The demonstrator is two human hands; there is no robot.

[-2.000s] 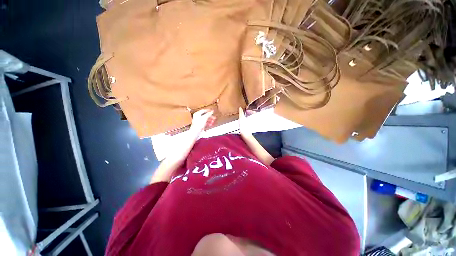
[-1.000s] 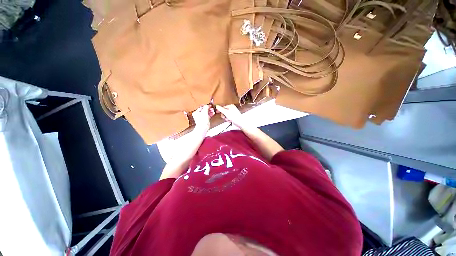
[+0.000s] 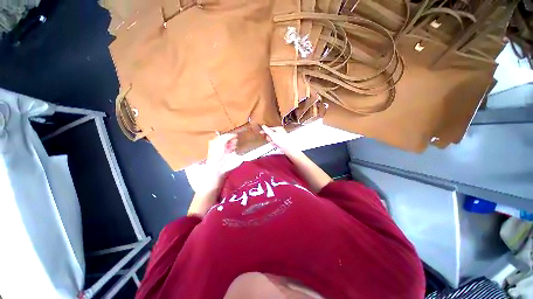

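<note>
A tan-brown tote bag [image 3: 193, 76] lies flat before me, with a narrow handle loop at its left side. My left hand [image 3: 222, 146] is at the bag's near edge, fingertips on the left side of a short brown flap. My right hand [image 3: 274, 137] holds the flap's right side. The flap [image 3: 248, 140] lies between the hands. The hands are small and slightly blurred; what is under the fingers is hidden, and no tool shows.
More brown bags [image 3: 403, 111] lie at right with bunched handles [image 3: 350, 76] and a crumpled white tuft [image 3: 299, 42]. A white-covered metal frame [image 3: 114, 166] stands left. Grey panels [image 3: 421, 222] and a blue object [image 3: 479, 204] are at lower right.
The hands were apart, came together at the bag's near edge, and have now parted again, the left moving left. The view has shifted since the earliest frame.
</note>
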